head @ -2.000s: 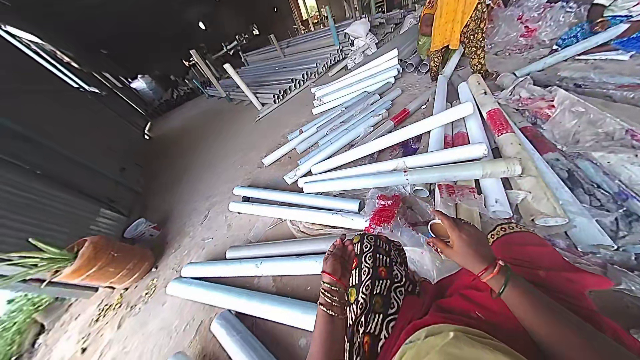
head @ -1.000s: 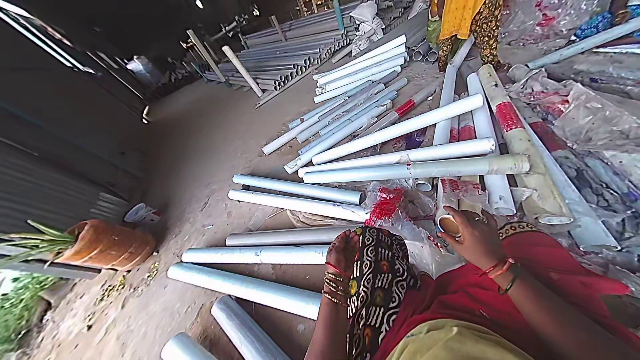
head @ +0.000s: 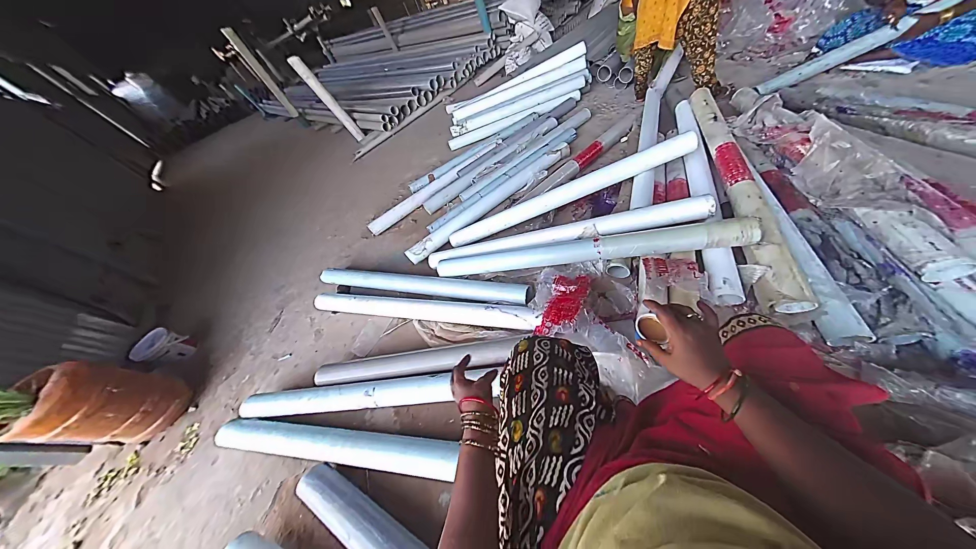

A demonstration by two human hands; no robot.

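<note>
My right hand (head: 686, 341) grips a small cup (head: 653, 329) of brown drink, held upright near my right knee. My left hand (head: 469, 385) is raised beside my left knee with its fingers apart and nothing in it, above the light plastic pipes (head: 366, 393) on the floor. Patterned black and cream cloth (head: 545, 404) covers my left leg. In front of my knees lies clear plastic wrap with red printed tape (head: 563, 303). More white pipes (head: 610, 225) lie beyond, several crossing over others.
A person in a yellow top (head: 663, 23) stands at the back; another in blue (head: 934, 38) is at the top right. Stacked grey pipes (head: 427, 69) lie behind. Plastic-wrapped pipes (head: 892, 221) spread on the right. An orange planter (head: 107, 402) and a white bucket (head: 156, 345) are left.
My left hand was against the patterned cloth at my knee; it has moved a little left, off the knee, with its fingers apart. My right hand has kept hold of the cup.
</note>
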